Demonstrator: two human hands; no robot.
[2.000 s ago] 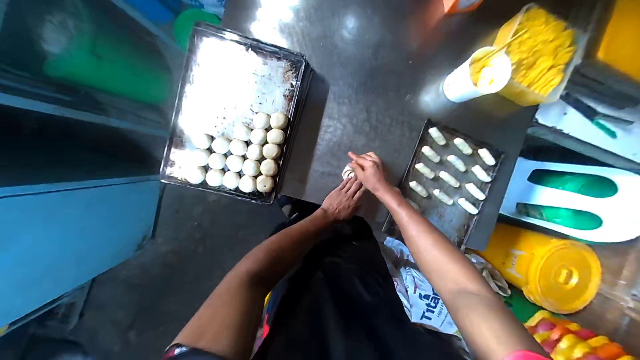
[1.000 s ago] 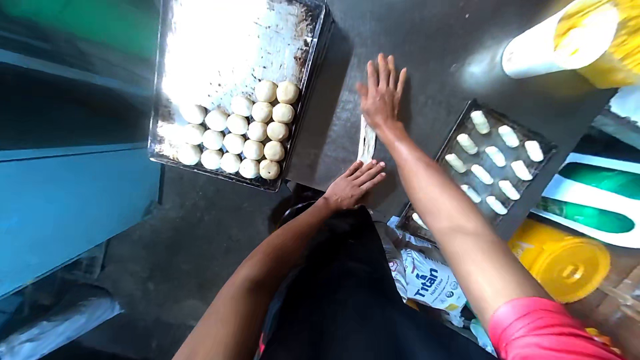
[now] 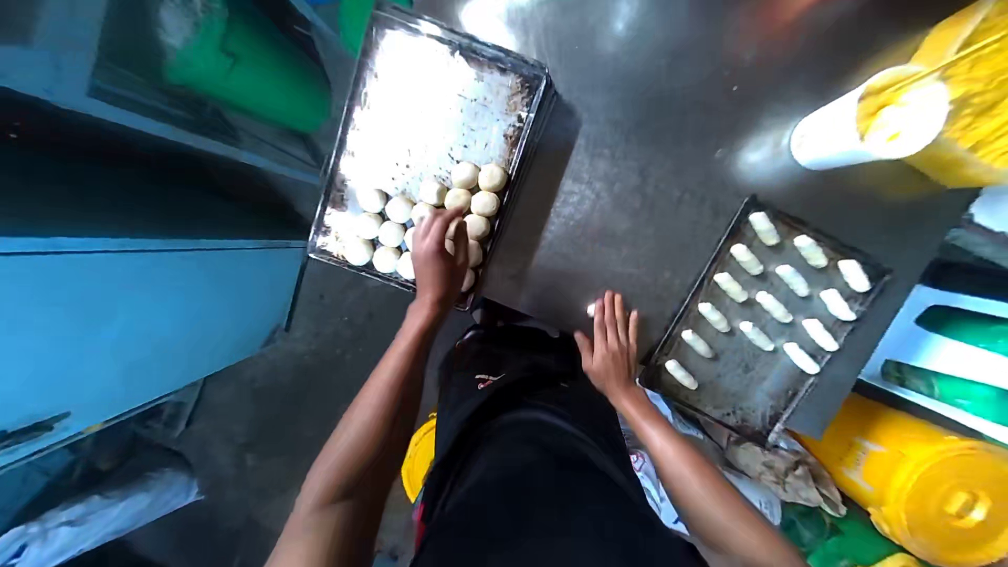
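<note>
My left hand (image 3: 439,256) reaches over the round dough balls (image 3: 391,234) at the near end of a worn metal baking tray (image 3: 529,102). Its fingers curl down onto the balls; whether they grip one cannot be told. My right hand (image 3: 613,342) lies palm down on the metal table near its front edge, over a piece of dough (image 3: 591,310) whose end shows beside the fingers. To its right, a second dark baking tray (image 3: 756,394) holds several rolled dough pieces (image 3: 773,306) in slanting rows.
A white container (image 3: 835,130) and a yellow tub of yellow filling or spread (image 3: 976,102) stand at the upper right of the metal table (image 3: 654,150). A yellow lidded bucket (image 3: 937,500) is at the lower right. A blue cabinet surface (image 3: 142,315) lies left, beyond the floor gap.
My left hand has moved left from the dough on the table to the tray of balls. The long dough strip between my hands is no longer visible; my right hand has come nearer the table's front edge.
</note>
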